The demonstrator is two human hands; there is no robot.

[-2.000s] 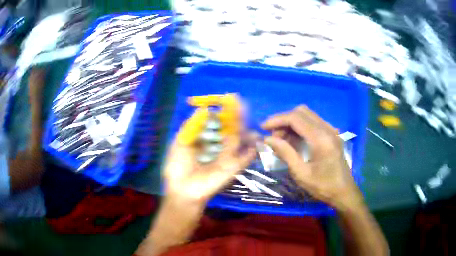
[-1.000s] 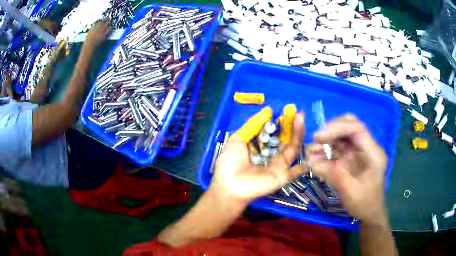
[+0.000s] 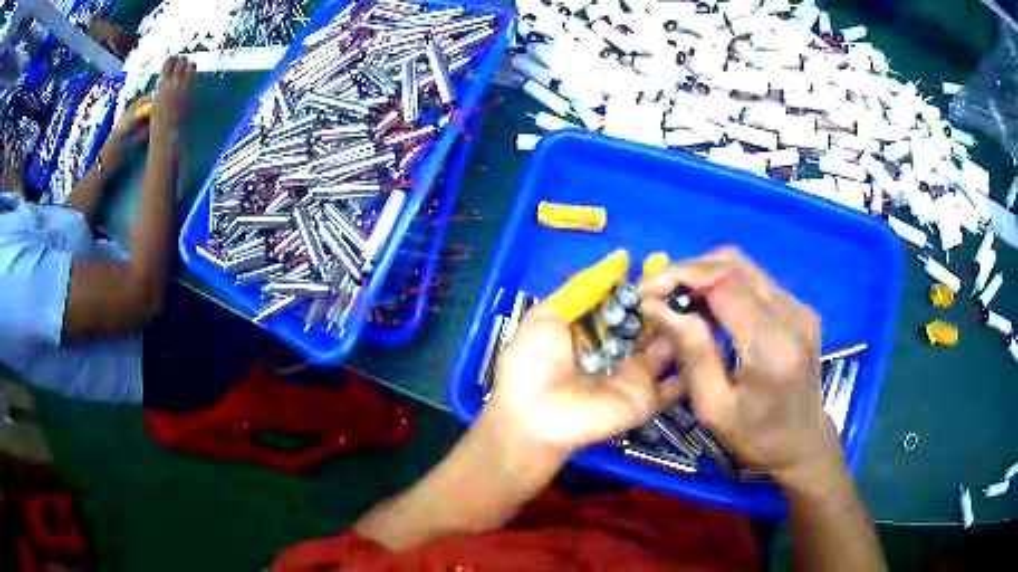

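Note:
My left hand (image 3: 569, 374), with yellow finger cots, holds a bundle of silver metal tubes (image 3: 612, 332), their round ends facing up, above the near blue tray (image 3: 714, 196). My right hand (image 3: 754, 363) is beside it, fingers pinched on a small piece with a dark round end (image 3: 682, 298). The rest of that piece is hidden by the fingers. More silver tubes (image 3: 664, 441) lie in the tray's near part, partly under my hands. A loose yellow finger cot (image 3: 572, 216) lies at the tray's back left.
A blue tray heaped with silver tubes (image 3: 324, 168) stands on the left, on another bin. White sleeved pieces (image 3: 726, 89) are heaped behind the near tray. Two yellow cots (image 3: 941, 332) and a small ring (image 3: 910, 441) lie at right. Another person's arm (image 3: 156, 212) is at left.
My right hand has moved in closer to the left hand's bundle, and a dark round end now shows at its fingertips. The other person's arm has shifted left.

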